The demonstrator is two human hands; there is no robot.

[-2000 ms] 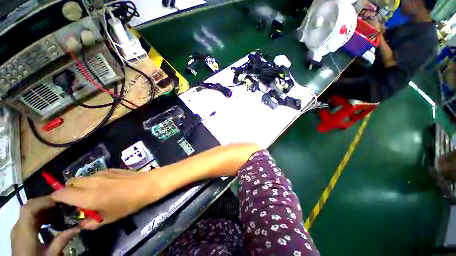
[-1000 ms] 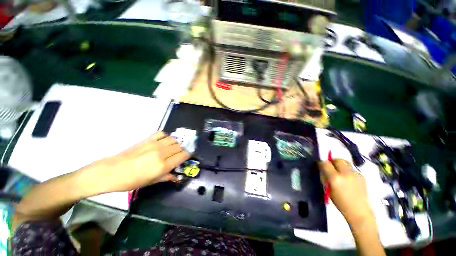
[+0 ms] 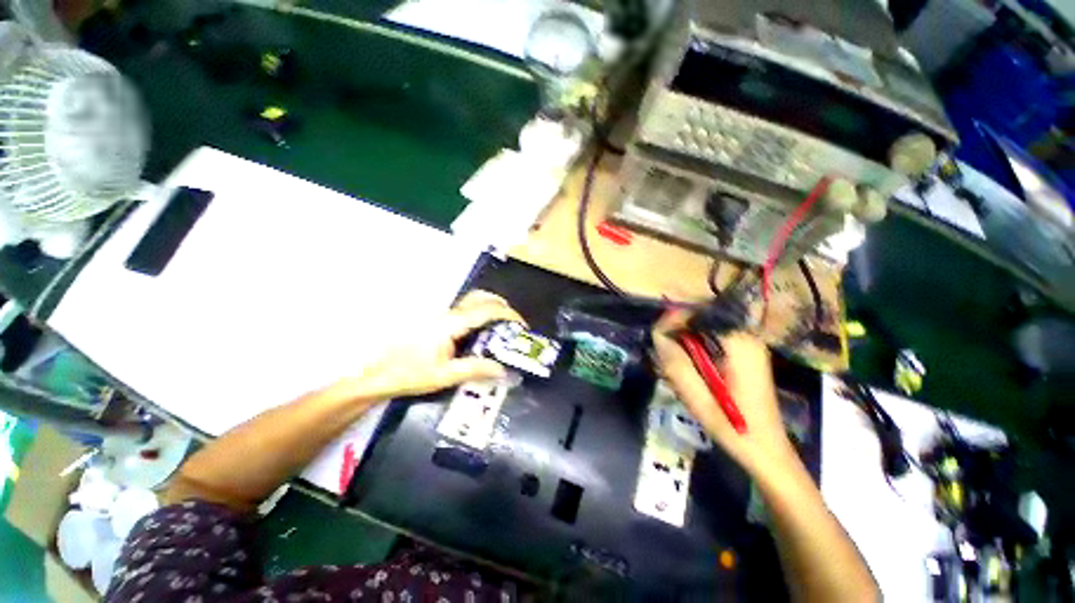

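Note:
My left hand [image 3: 477, 336] holds a small adapter unit [image 3: 519, 350] with a pale printed face and a yellow part, at the upper end of the left socket strip [image 3: 472, 418] on the black test board [image 3: 531, 448]. My right hand [image 3: 737, 377] is over the right rear of the board with the red pen-like tool [image 3: 714, 383] held in it. Dark cord shows at its fingertips; what they pinch is hidden. The centre socket strip [image 3: 664, 483] lies below the right hand. A green circuit board [image 3: 599, 358] lies between the hands.
Grey instruments [image 3: 766, 147] with red and black leads stand on a wooden board behind. A dark flat rectangular object [image 3: 170, 231] lies on the left white sheet [image 3: 283, 283], beside a white fan [image 3: 77, 136]. Black adapters [image 3: 967, 495] are piled at right.
The view has turned. The right hand has moved from the board's right edge to its rear, near the instrument leads. The left hand still holds the adapter unit, now by the left strip's upper end.

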